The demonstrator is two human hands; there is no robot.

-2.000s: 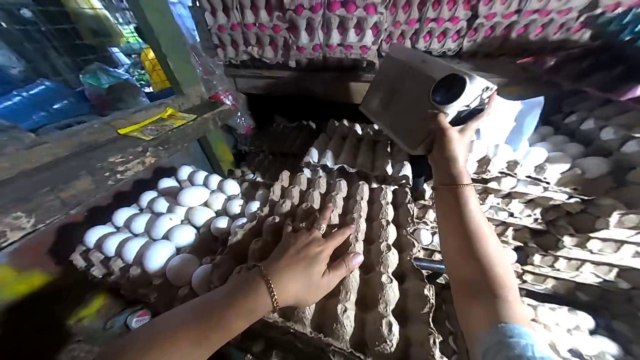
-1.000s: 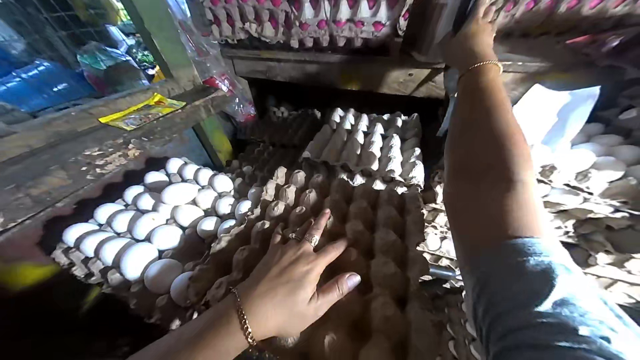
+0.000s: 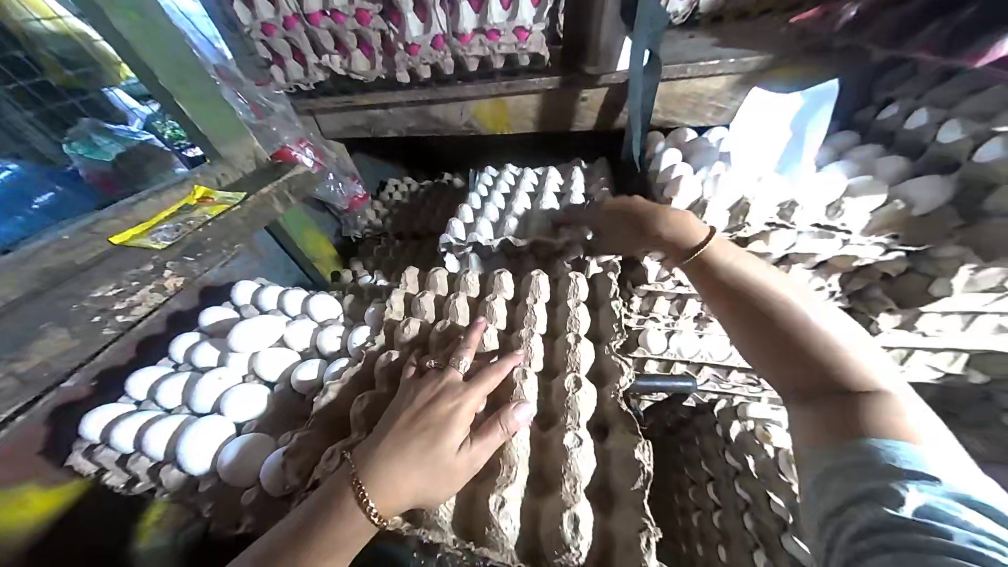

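My left hand [image 3: 445, 417], with rings and a bracelet, rests with spread fingers on an upturned brown pulp egg tray [image 3: 579, 409]. To its left, a tray filled with white eggs [image 3: 209, 390] sits partly beside the brown one. My right hand [image 3: 622, 228] reaches forward to the near right edge of a pale pulp egg tray [image 3: 524, 197] behind the brown one. Its fingers are dark and blurred, so whether they grip that edge cannot be told.
Stacked trays with eggs [image 3: 693, 342] stand on the right, a white sheet [image 3: 783, 130] among them. A wooden shelf beam [image 3: 551, 110] crosses behind, below trays with pink contents [image 3: 394, 35]. A yellow packet [image 3: 177, 216] lies on the left ledge. A dark strap [image 3: 643, 87] hangs from above.
My right hand held a boxy device with a round dark opening, raised it toward the shelf, and is now down by the pale tray without it. My left hand stays on the brown tray.
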